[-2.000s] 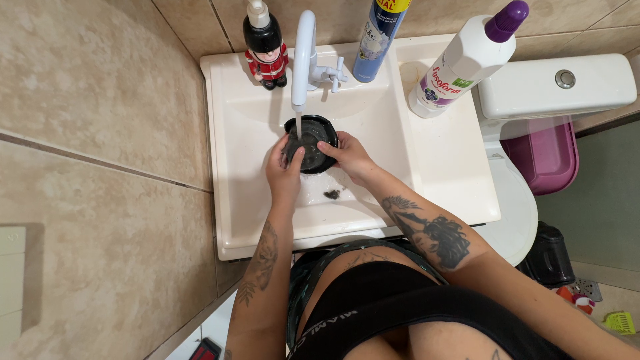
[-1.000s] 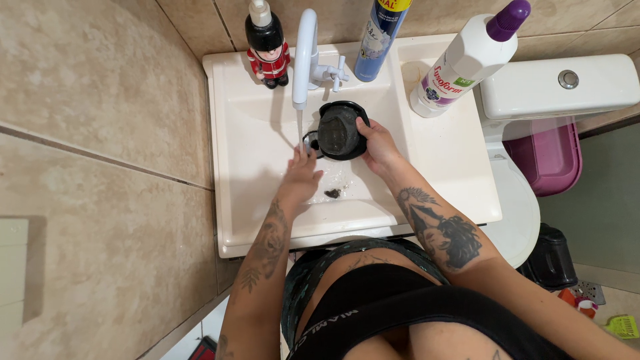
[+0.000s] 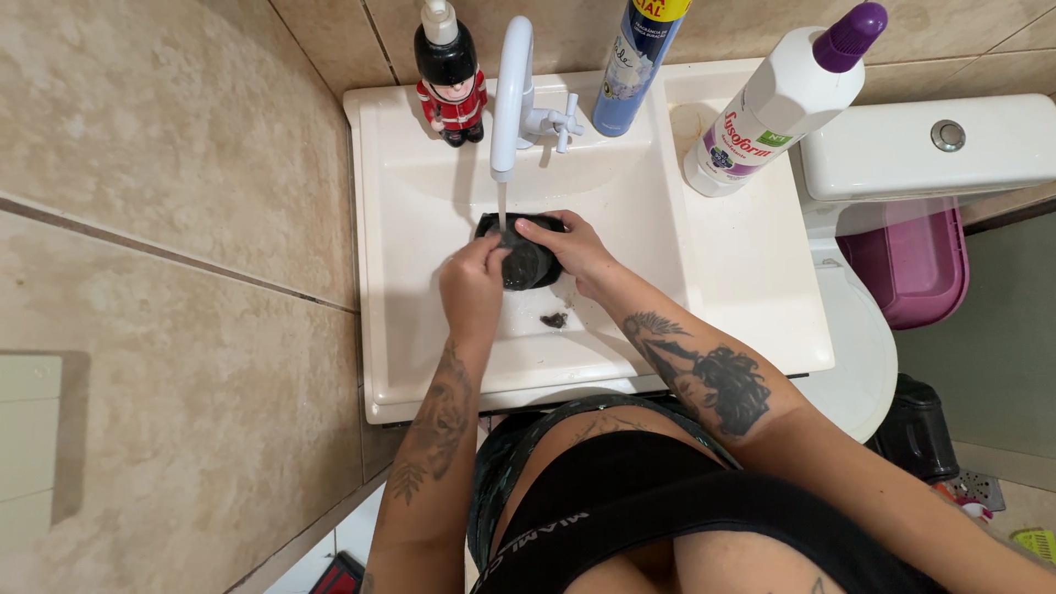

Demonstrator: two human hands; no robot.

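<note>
A round black piece with a dark grey mesh-like face (image 3: 528, 262) is held tilted over the white sink basin (image 3: 412, 247). Water runs onto it from the white faucet (image 3: 513, 91). My right hand (image 3: 573, 247) grips its right side, the thumb lying across the top. At its left edge, my left hand (image 3: 474, 285) has bent fingertips against the piece; whether they pinch anything is hidden. A dark wet clump of lint or hair (image 3: 553, 319) lies on the basin floor, just below the piece.
Behind the basin stand a soldier-shaped soap dispenser (image 3: 452, 82), the faucet's cross handle (image 3: 566, 124) and a blue aerosol can (image 3: 631, 74). A white Lysoform bottle with purple cap (image 3: 771, 107) is on the right ledge. The toilet (image 3: 866, 355) adjoins the right side; a tiled wall rises left.
My left hand, apart from the black piece and under the water one second ago, is now back at its left edge. My right hand has brought the piece left, under the stream.
</note>
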